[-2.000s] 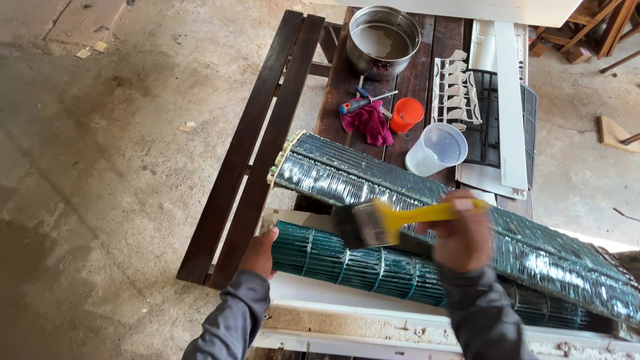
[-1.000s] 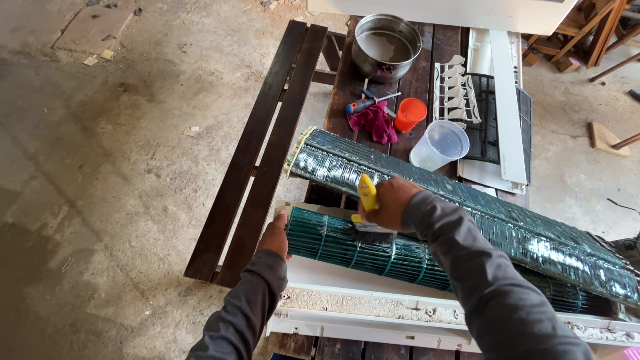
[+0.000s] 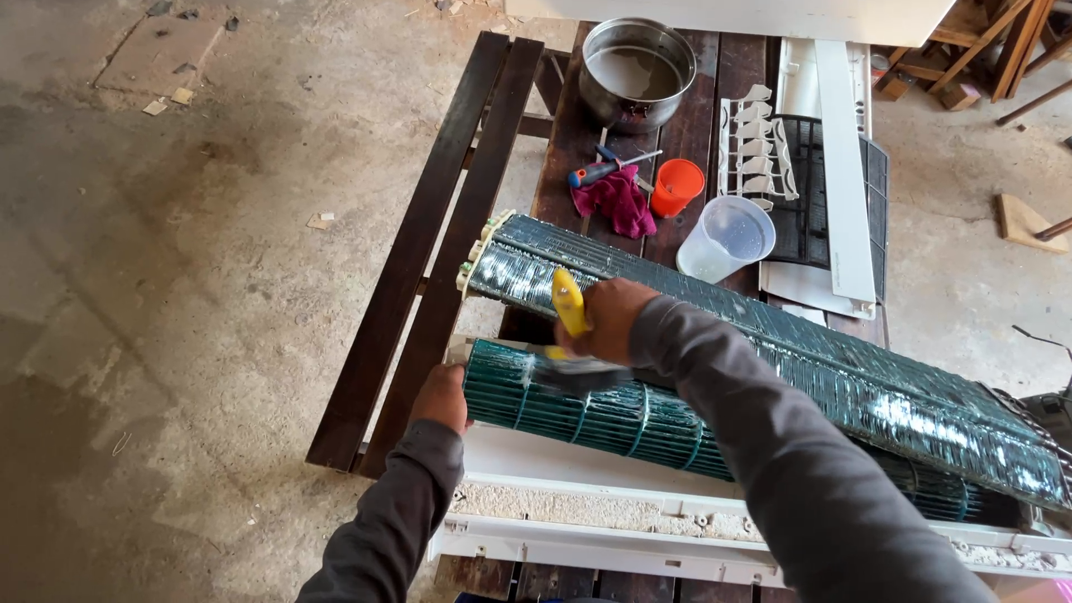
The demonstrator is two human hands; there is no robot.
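In my right hand (image 3: 605,322) is a paintbrush with a yellow handle (image 3: 569,303); its dark bristles, blurred, lie against the top of a green cylindrical blower fan (image 3: 555,400) of an air conditioner. My left hand (image 3: 444,399) grips the left end of that fan, its fingers partly hidden. Behind the fan, the finned evaporator coil (image 3: 615,266) runs slantwise to the lower right, passing behind my right arm. Both parts rest in a white plastic housing (image 3: 569,502) at the front.
Beyond the coil on the dark wooden table (image 3: 699,92) stand a steel pot (image 3: 638,75), a magenta cloth (image 3: 618,203), a screwdriver (image 3: 596,172), an orange cup (image 3: 677,188) and a clear plastic tub (image 3: 727,239). Mesh filters (image 3: 796,184) and white panels (image 3: 846,193) lie to the right. A slatted bench (image 3: 435,268) adjoins on the left.
Two seconds ago the brush lay sideways, its handle pointing right; now its handle stands up from my right hand, with the bristles lower on the fan. My left hand stays at the fan's end.
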